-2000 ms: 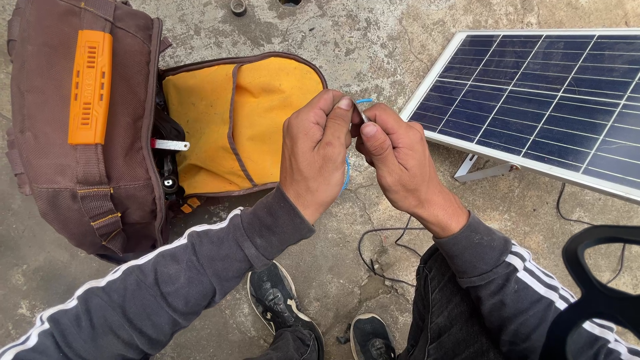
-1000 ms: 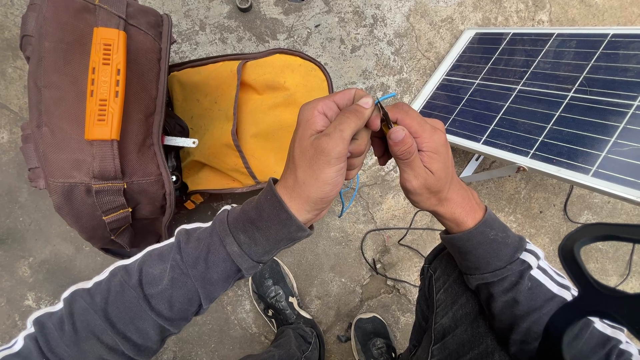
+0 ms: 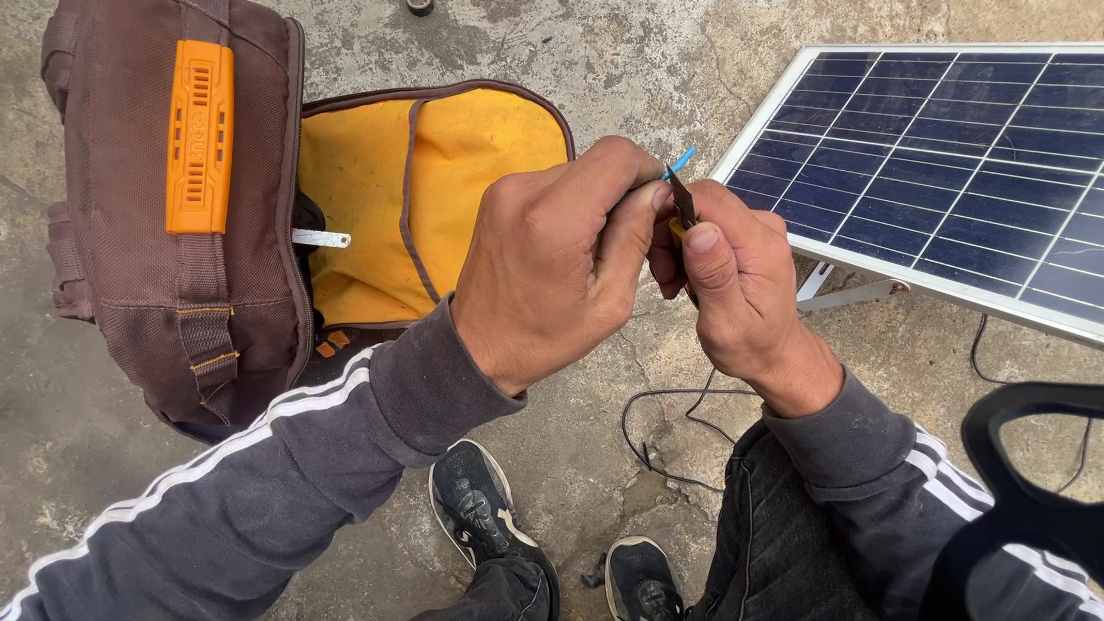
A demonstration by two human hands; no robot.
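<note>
My left hand (image 3: 561, 259), at the centre, pinches a thin blue insulated wire (image 3: 681, 162) between thumb and forefinger, with its end pointing up to the right. In my right hand (image 3: 742, 276) is a small cutting tool with dark jaws (image 3: 681, 194) and a yellow and black grip. The tip of the tool touches the blue wire just beyond my left fingertips. My fingers cover most of the tool's grip, so its exact kind is hard to tell. The rest of the wire is hidden behind my left hand.
A brown tool bag (image 3: 129, 259) with its yellow-lined flap (image 3: 466, 190) folded down lies at left, a metal strip (image 3: 321, 238) poking out. A solar panel (image 3: 940, 164) on a metal bracket (image 3: 849, 293) stands at right. Black cable (image 3: 638, 431) loops over the concrete near my shoes (image 3: 483, 509).
Two seconds ago no tool jaws showed at the wire; since one second ago the dark jaws are visible in my right hand against it. The hanging blue loop seen earlier is now out of sight.
</note>
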